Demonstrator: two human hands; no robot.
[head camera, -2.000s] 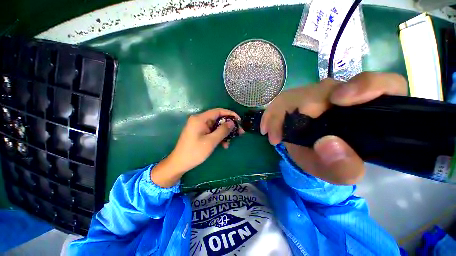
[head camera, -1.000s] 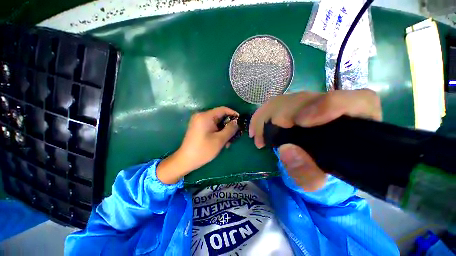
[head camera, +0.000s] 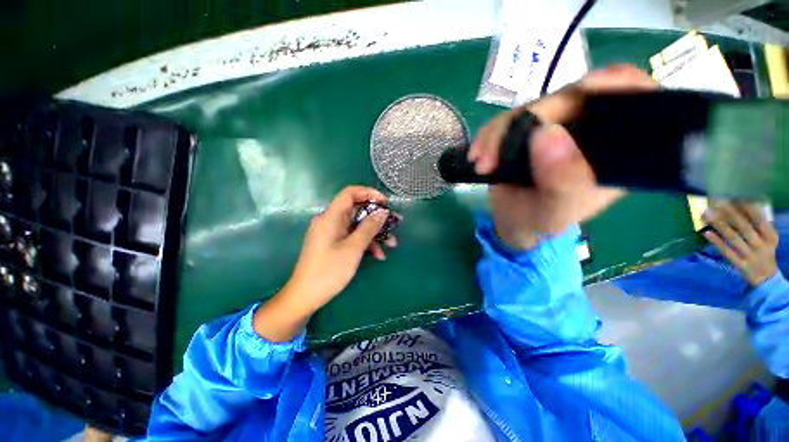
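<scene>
My left hand (head camera: 339, 243) holds a small dark round unit (head camera: 374, 221) with shiny bits between thumb and fingers, above the green mat. My right hand (head camera: 549, 164) is closed around a thick black electric screwdriver (head camera: 644, 138), blurred, with a pale green label at its rear. The driver's dark nose (head camera: 453, 164) is over the right side of the round screw dish (head camera: 413, 138), apart from the unit. Whether the tip touches the screws cannot be told. The dish is speckled silver-grey and lies flat.
A black compartment tray (head camera: 108, 250) stands at the left, with shiny units in some pockets. Plastic bags (head camera: 528, 56) and a dark cord (head camera: 564, 43) lie beyond the dish. Paper sheets (head camera: 699, 69) are at the far right. Another person's hand (head camera: 746, 240) is at the right bench edge.
The driver has moved away from the unit to the dish, with my right hand. My left hand still holds the unit. Another person's hand has come into view at the right.
</scene>
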